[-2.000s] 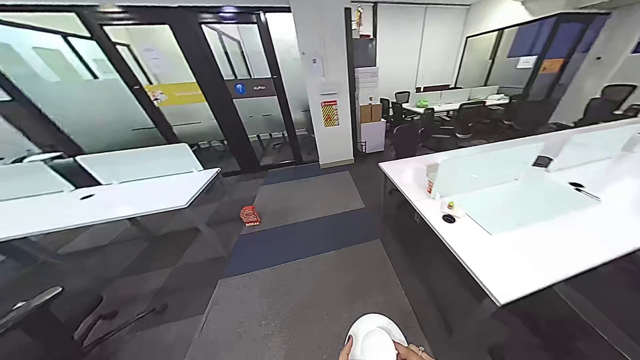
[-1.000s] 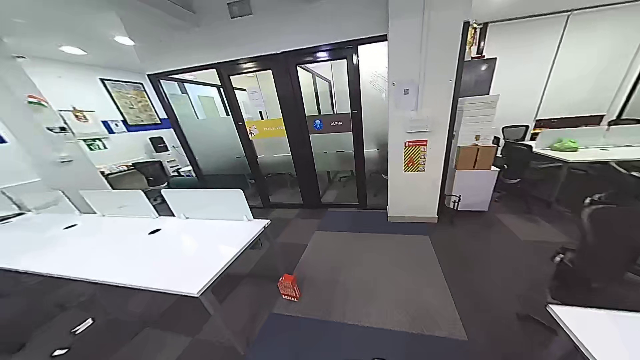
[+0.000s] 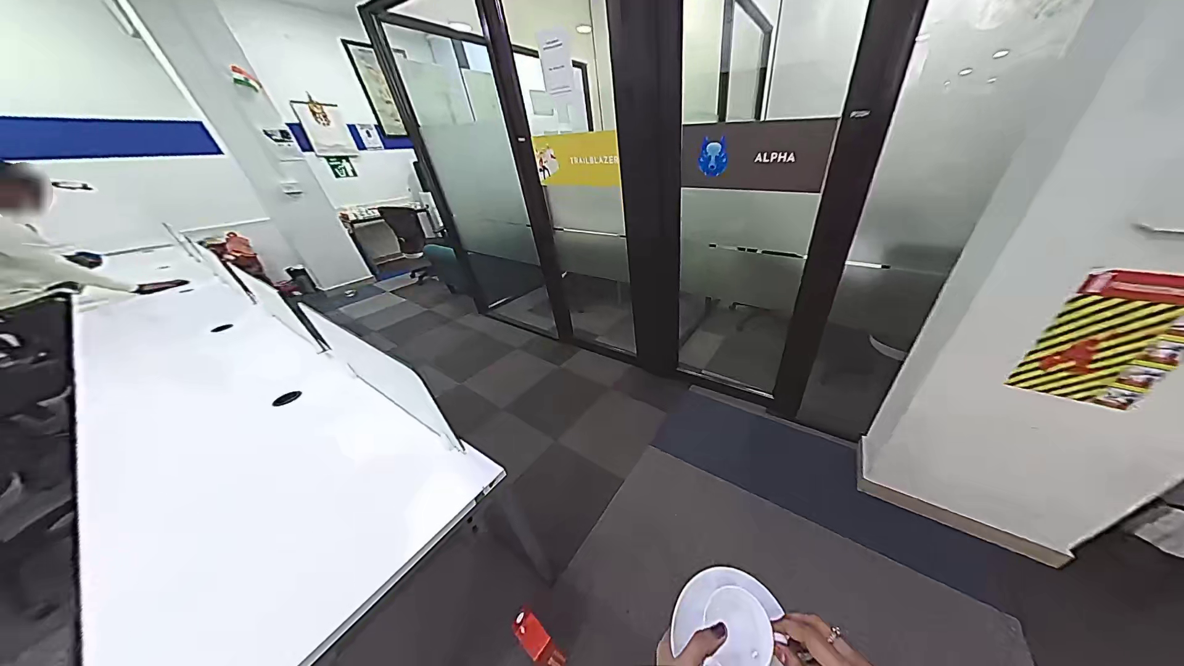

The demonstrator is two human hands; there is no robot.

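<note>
Low in the head view, a white saucer with a white cup on it is in my hands. My left hand grips the near left edge, its thumb with a dark nail lying over the cup. My right hand, with a ring on one finger, has hold of the right side by what looks like the cup's handle. What the cup contains cannot be told.
A long white desk with low dividers runs along the left, a person beside its far end. A red object stands on the carpet left of the cup. Glass doors are ahead; a white pillar is at right.
The view has swung left and come closer to the glass doors and the desk. The cup and saucer, out of view one second ago, show again in both hands. A person has come into view.
</note>
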